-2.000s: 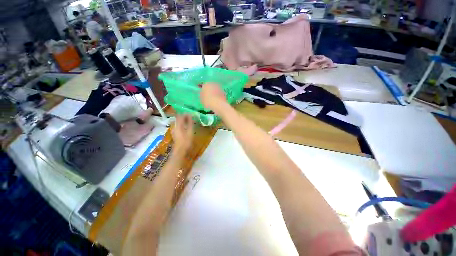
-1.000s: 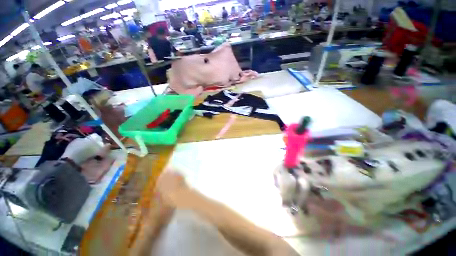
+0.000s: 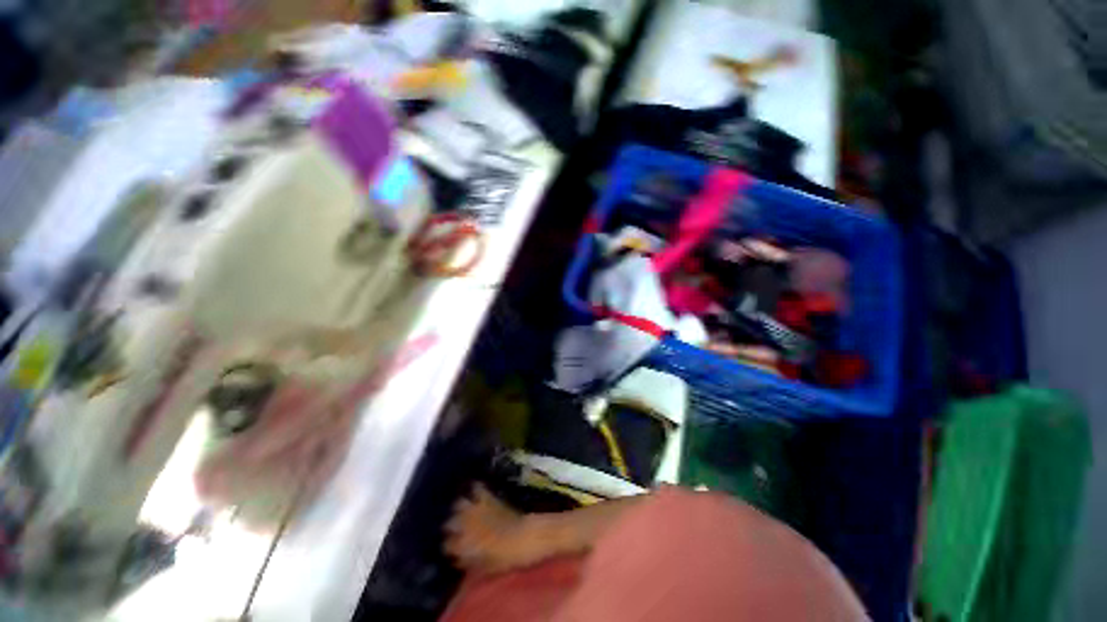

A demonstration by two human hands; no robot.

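Note:
My right hand (image 3: pixel 488 530) is low in the centre, blurred, below the table's edge, with a pink sleeve behind it. Its fingers point left over a dark area; whether they hold anything cannot be told. Just above it lie dark pieces with white edges (image 3: pixel 662 401) and a thin yellow strip. A blue lattice crate (image 3: pixel 777 395) stands beyond, filled with red, black and pale pieces. A white piece with red edging (image 3: pixel 613 346) hangs over its left corner. My left hand is out of the picture.
The cream sewing machine (image 3: pixel 273 261) stands on the white table (image 3: pixel 395 450) at left, with orange rings (image 3: pixel 447 246) beside it. A green plastic container or stool (image 3: pixel 1008 498) is at lower right. Black fabric (image 3: pixel 716 134) lies behind the crate.
The view has swung right and down, from the table and green basket to the blue crate. My left hand has left the picture. My right hand is now beside the table edge.

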